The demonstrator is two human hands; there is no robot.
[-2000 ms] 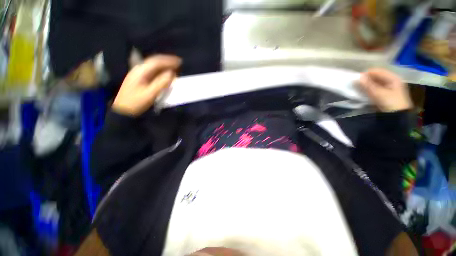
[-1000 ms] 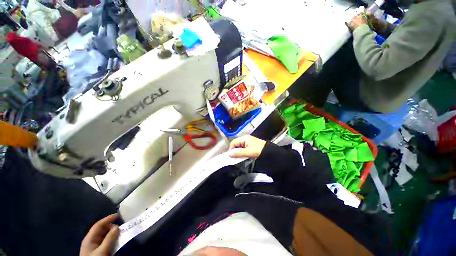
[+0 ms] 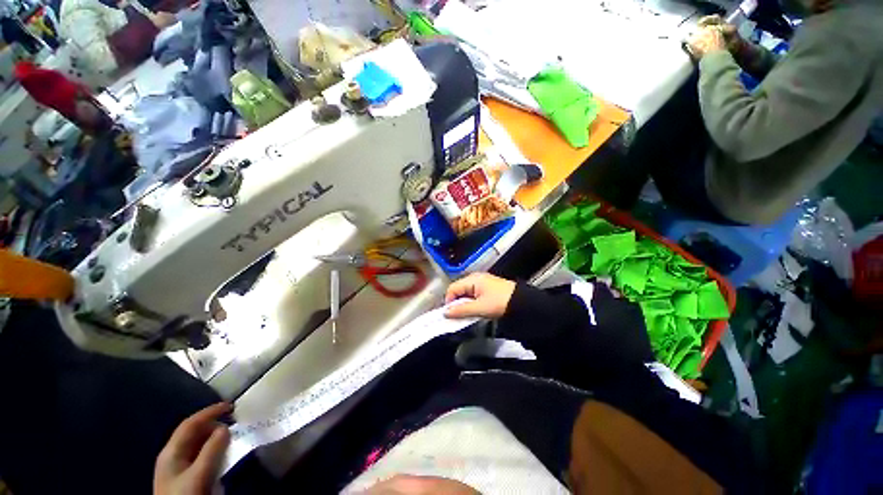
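A long white band [image 3: 339,384] with faint dark ruler-like marks along it is stretched between my hands, over the front edge of the pale machine table. My left hand [image 3: 197,451] is at the bottom left and grips one end between thumb and fingers. My right hand [image 3: 481,295] pinches the other end near the middle of the view. A cream-white sewing machine [image 3: 281,208] marked TYPICAL stands just beyond the band. Black fabric [image 3: 97,416] lies at the left, beside the machine head.
Scissors with red-orange handles [image 3: 395,279] and a thin pale stick [image 3: 335,305] lie on the machine bed. A blue tray [image 3: 465,253] holds a snack packet [image 3: 471,201]. Green scraps [image 3: 644,280] fill a red-rimmed crate at right. Another person [image 3: 775,116] sits at the upper right.
Since the earliest frame the view has turned to the machine, and the band has gone from level to slanted. In the last second the hands and band have hardly moved.
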